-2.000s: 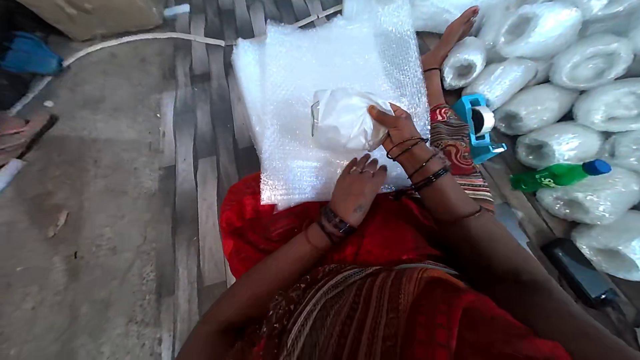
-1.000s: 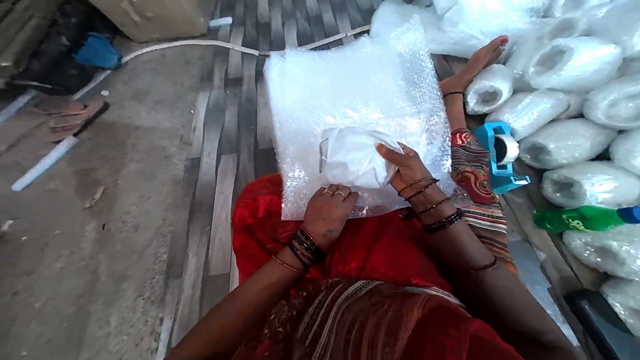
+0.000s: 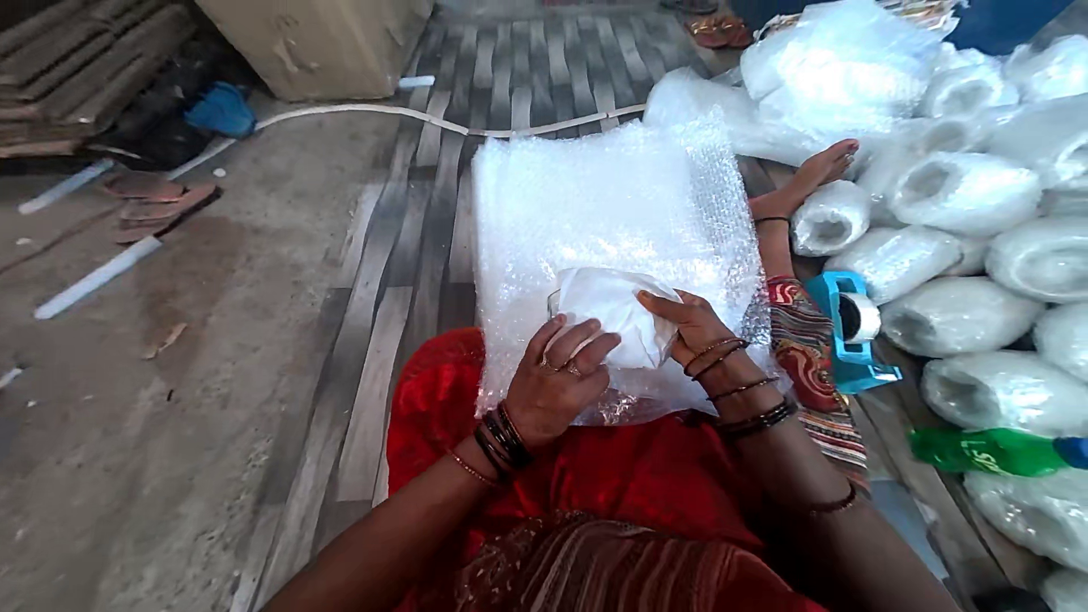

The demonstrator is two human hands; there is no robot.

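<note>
A bundle wrapped in thin white sheet [image 3: 616, 310] rests over a stack of bubble wrap sheets [image 3: 586, 195] on my lap. What looks like a clear rim shows at the bundle's left end; the rest of its content is hidden. My right hand [image 3: 697, 327] grips the bundle's right end, thumb on top. My left hand [image 3: 565, 374] lies against its lower left side with fingers bent over the white wrapping; whether it grips firmly is hard to tell.
To the right stand a blue tape dispenser [image 3: 837, 336], a green plastic bottle [image 3: 986, 450] and several bubble-wrapped items [image 3: 969, 191]. A cardboard box [image 3: 319, 42], a white hose [image 3: 365, 108] and sandals [image 3: 161, 208] are at the upper left.
My left hand has come up from the bubble wrap beside the bundle onto the bundle's lower left side. My right hand still holds the right end. The view has shifted.
</note>
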